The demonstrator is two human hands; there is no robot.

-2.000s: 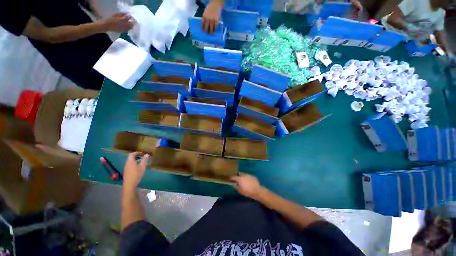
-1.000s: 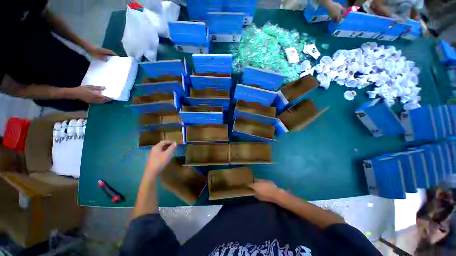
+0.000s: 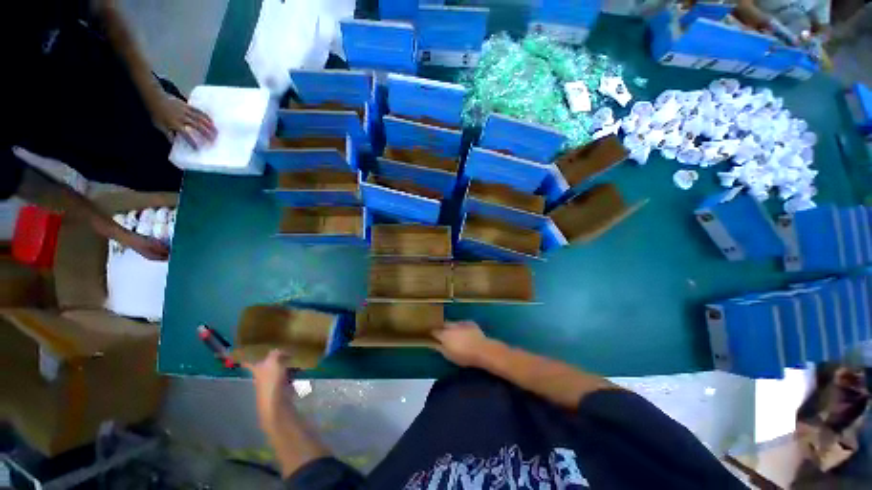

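Observation:
My left hand (image 3: 268,371) grips the near edge of an open retail box (image 3: 287,332), brown inside, at the table's front left; a blue side shows at its right end. My right hand (image 3: 464,343) holds the right end of another open box (image 3: 397,322), beside the first. Its fingers are partly hidden at the box. Just behind are open boxes (image 3: 409,279) with brown cavities, and further back rows of boxes with blue lids (image 3: 427,100) standing up.
Red and black stick (image 3: 217,345) left of my left hand. Ranked blue boxes (image 3: 746,342) at right. Green-tinted packets (image 3: 521,81) and white units (image 3: 717,134) lie behind. At left, a person's hand rests on a white block (image 3: 222,129), another reaches to a bulk carton (image 3: 86,368).
My left hand has moved left and toward the front edge with its box, which is turned straighter. My right hand and its box have shifted left and slightly back. The person's lower hand left the white block.

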